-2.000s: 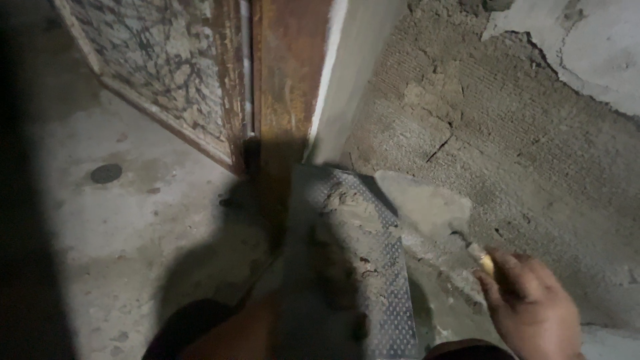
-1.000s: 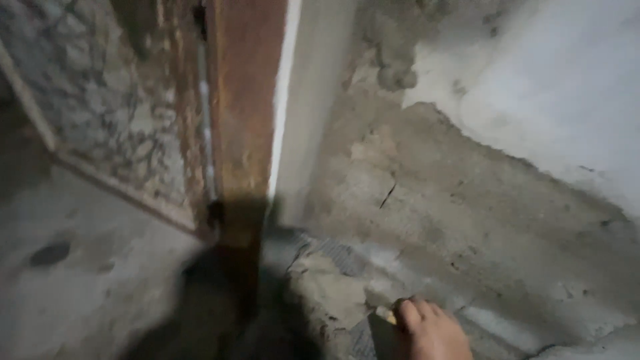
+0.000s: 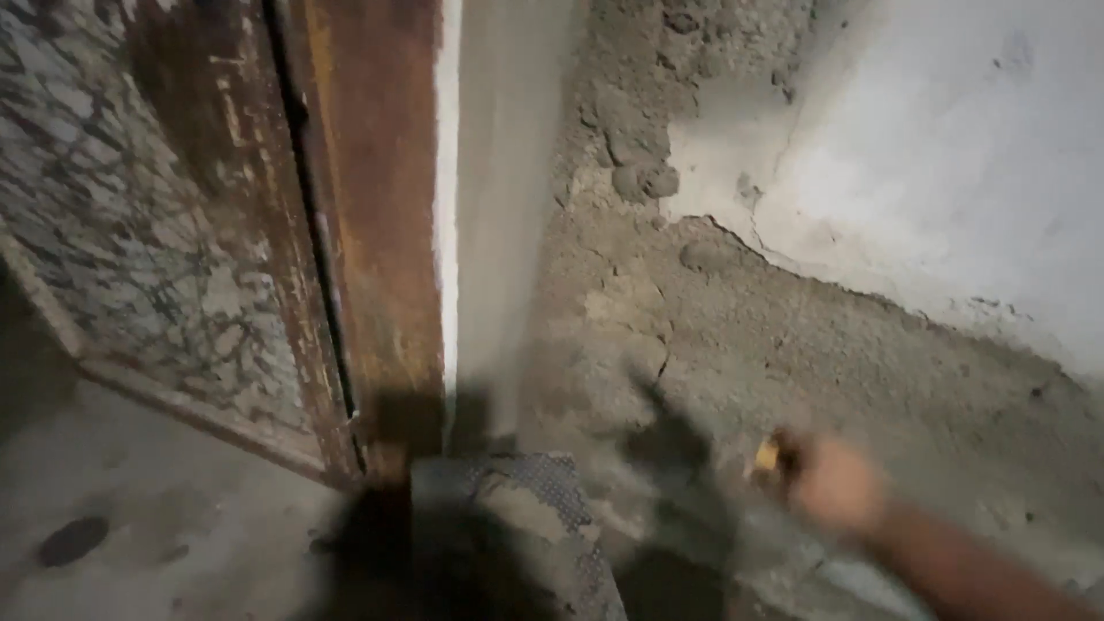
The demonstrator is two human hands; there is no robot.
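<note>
My right hand, blurred, is closed around the yellowish handle of a trowel, in front of the rough mortar on the lower wall. The trowel's blade cannot be made out in the blur and shadow. Below and left of the hand, a dotted, textured board carries a heap of wet mortar, with its left part in deep shadow. My left hand is not discernible in the frame.
At left stands a worn door with a patterned panel, beside a brown door frame. A smooth grey plaster strip borders the frame. White plaster with a broken edge covers the upper wall. The concrete floor has a dark round spot.
My right hand with the trowel has moved off the mortar board, where it was one second ago, to the right and up beside the wall. The view has shifted.
</note>
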